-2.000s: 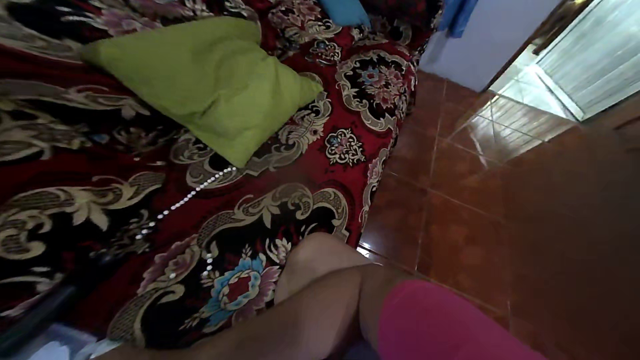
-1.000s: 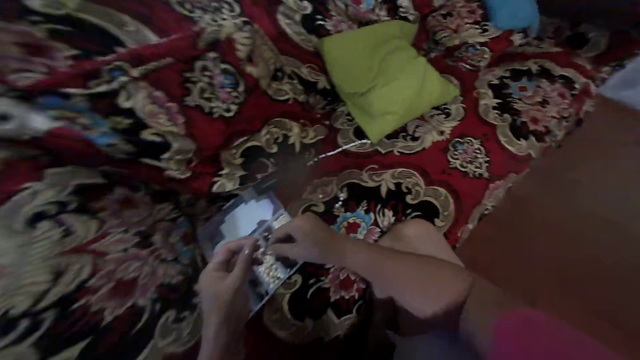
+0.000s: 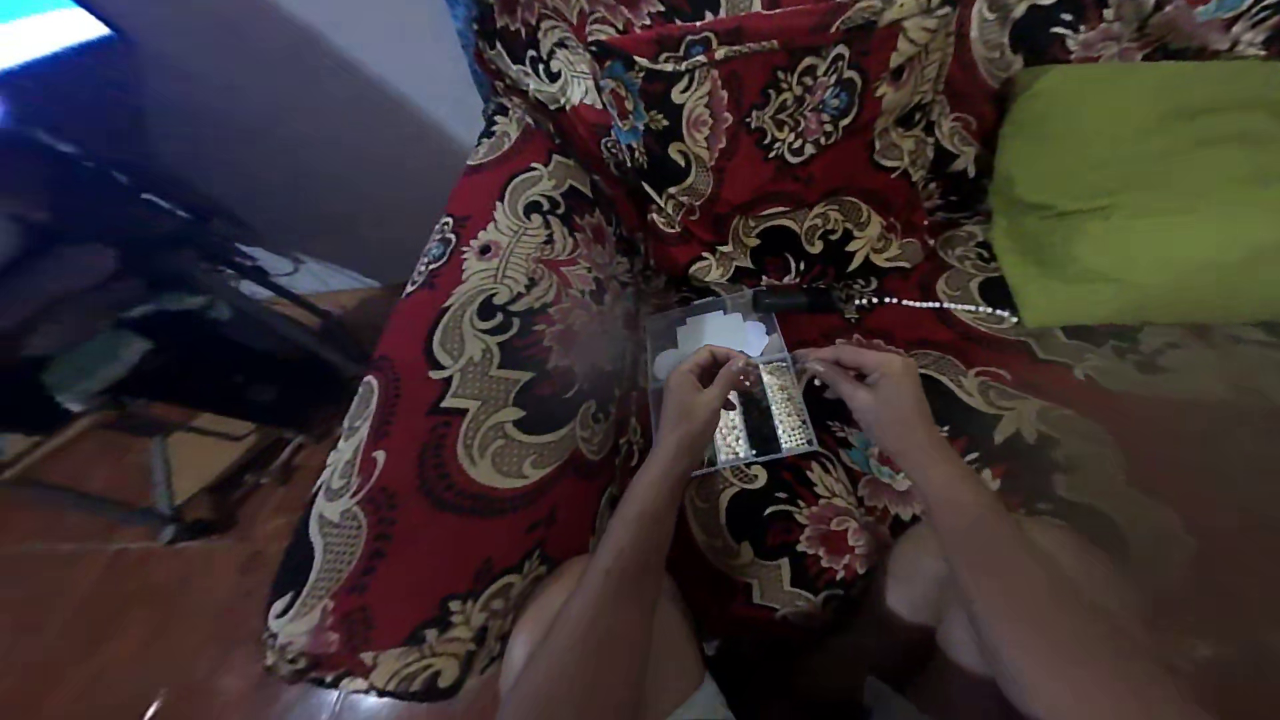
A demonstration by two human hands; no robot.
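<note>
A clear plastic compartment box (image 3: 660,425) with pale beads (image 3: 788,405) lies on the patterned sofa cover. Over its left part is my left hand (image 3: 700,395), thumb and forefinger pinched; small pale specks show at the fingertips, too small to name surely. My right hand (image 3: 868,385) is just past the box's right edge, fingertips together, and whether something thin is between them cannot be told. White paper pieces (image 3: 715,335) lie at the box's far end. A strand of white beads (image 3: 940,306) runs from a dark, slim object (image 3: 800,301) to the green cushion.
The green cushion (image 3: 1140,190) rests on the sofa at the right. A red, black and gold floral cover (image 3: 520,330) drapes the sofa. Left of it stand a dark-framed piece of furniture (image 3: 160,470) on the tiled floor (image 3: 90,610) and a bright screen-like panel (image 3: 50,30).
The view has swung left. Both hands, together over the box one second ago, are now farther apart, the right one beyond the box's right edge.
</note>
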